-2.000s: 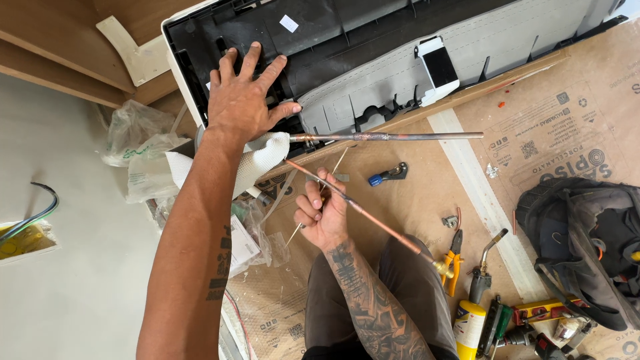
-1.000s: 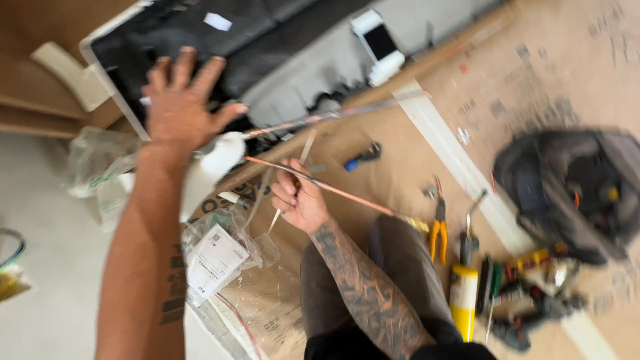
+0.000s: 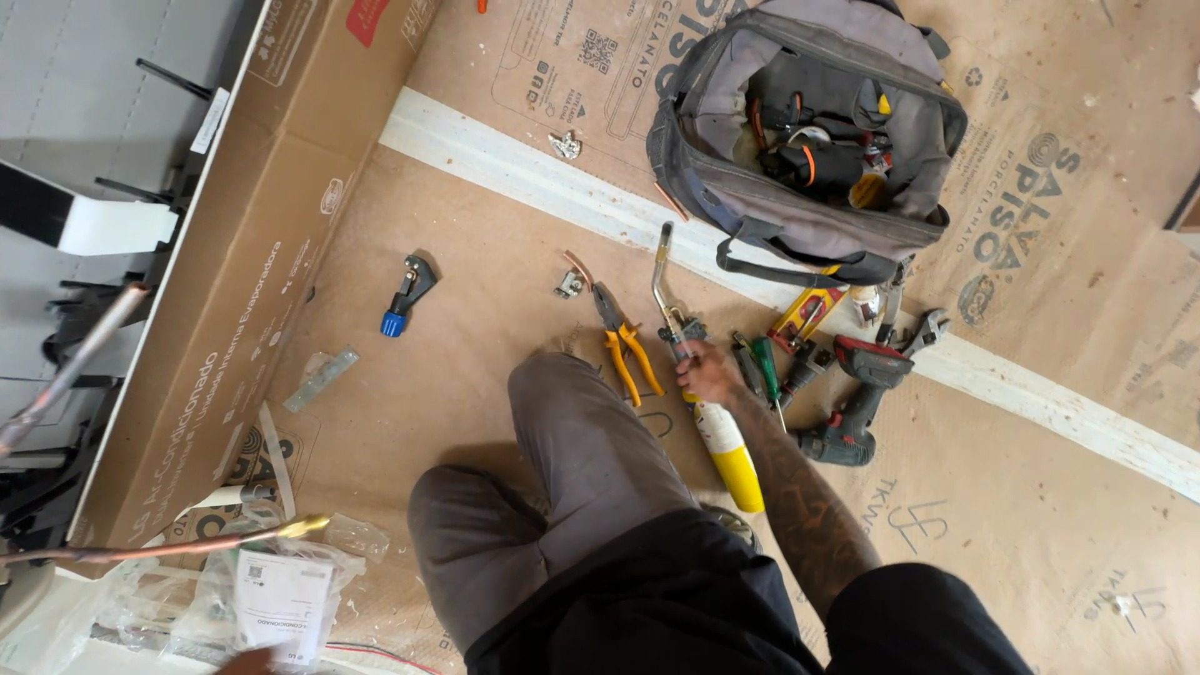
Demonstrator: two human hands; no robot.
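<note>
My right hand (image 3: 710, 372) is on the upper part of a blowtorch with a yellow gas cylinder (image 3: 734, 473), its fingers around the neck just below the valve; the bent metal burner tube points away from me. Only a blurred bit of my left hand (image 3: 248, 662) shows at the bottom edge, near a printed paper leaflet in a plastic bag (image 3: 283, 600); what it holds is hidden. At the left, a copper pipe with a brass fitting (image 3: 305, 527) and a second copper pipe (image 3: 75, 366) jut out from the air conditioner indoor unit (image 3: 56, 112).
Orange-handled pliers (image 3: 626, 347), green-handled screwdriver (image 3: 766, 367), a cordless drill (image 3: 855, 403), an adjustable wrench (image 3: 928, 331) and a small level (image 3: 806, 314) lie around the torch. Beyond is an open tool bag (image 3: 806, 220). A blue tube cutter (image 3: 408, 295) lies near the cardboard box (image 3: 253, 272).
My right hand has left the copper pipe and the thin rod and is now at the torch. My left hand has come off the indoor unit. The view has swung far to the right.
</note>
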